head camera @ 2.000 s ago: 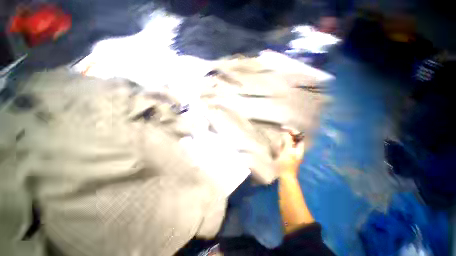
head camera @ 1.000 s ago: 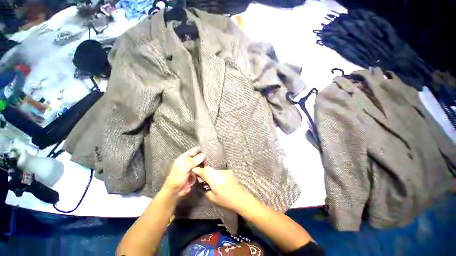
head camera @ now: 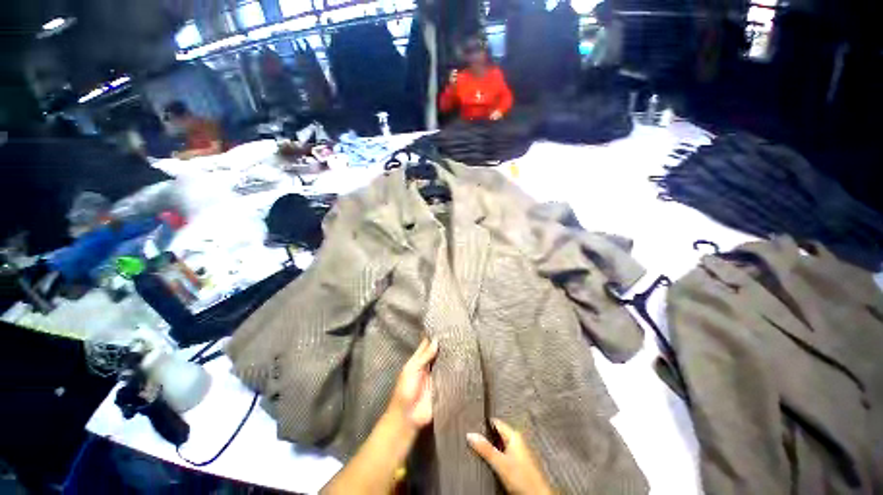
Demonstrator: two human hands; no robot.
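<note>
A grey-brown woven suit jacket (head camera: 542,319) lies face up in front of me, on top of other matching cloth, with its collar away from me. My left hand (head camera: 411,396) holds the jacket's front edge, fingers pointing up along it. My right hand (head camera: 511,462) is lower and to the right, partly cut off by the bottom edge, with its thumb on top of the same front panel. Its other fingers are mostly hidden. No tool is visible in either hand.
A second jacket (head camera: 775,358) lies right, a bare black hanger (head camera: 654,314) between. At left are a white bottle with dark body and cord (head camera: 179,379) and a black cap (head camera: 293,220). Dark garments (head camera: 775,189) lie far right. A person in orange-red (head camera: 479,92) is beyond the table.
The view has tilted up, showing the room beyond. My hands have moved apart: they were together at the front edge and now the right is lower, on the panel's right side.
</note>
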